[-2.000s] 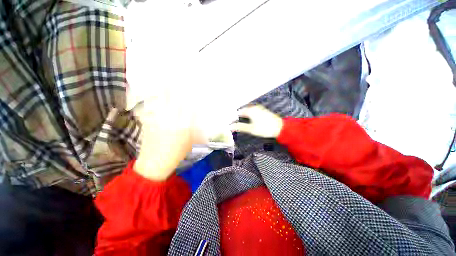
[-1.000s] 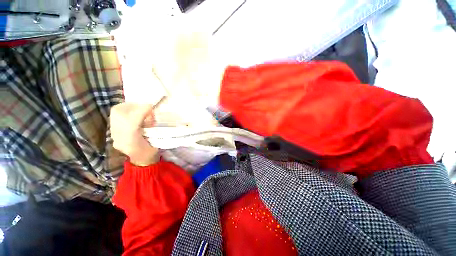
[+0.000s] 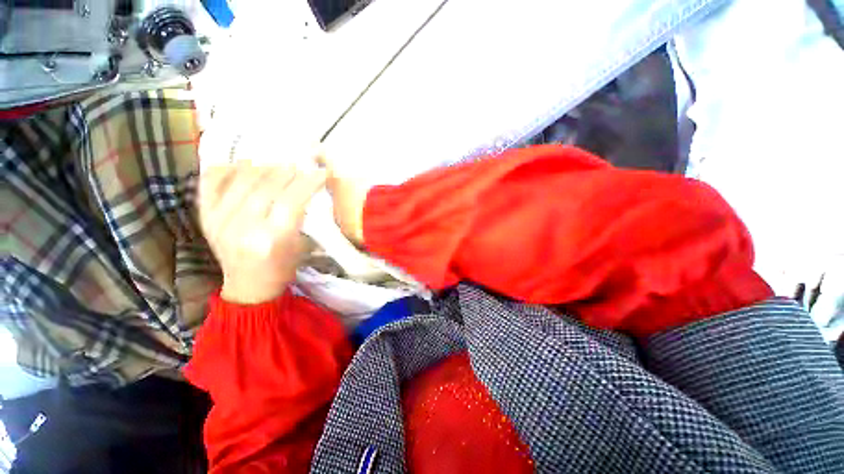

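My left hand (image 3: 254, 218) lies at the left part of the white work area, over white lining (image 3: 319, 218) beside the plaid shell. Its fingers are bent over the cloth, but overexposure hides what they pinch. My right hand (image 3: 347, 204) is at the end of the red sleeve, close to the left fingertips. Its fingers are washed out, so its hold cannot be told. White and cream folds (image 3: 347, 264) hang below both hands towards my lap. The beige plaid shell (image 3: 148, 167) lies crumpled at the left.
The sewing machine head (image 3: 69, 46) with its round dark knob is at the top left. A black rectangular object (image 3: 338, 11) is at the top edge. A steel ruler (image 3: 592, 74) runs along the table's near edge. White fabric (image 3: 759, 139) lies at the right, dark fabric (image 3: 639, 111) beyond the table edge.
My right hand has come down beside my left hand, after moving from the lap side onto the table. My left hand has shifted slightly up. The machine head shows more at the top left.
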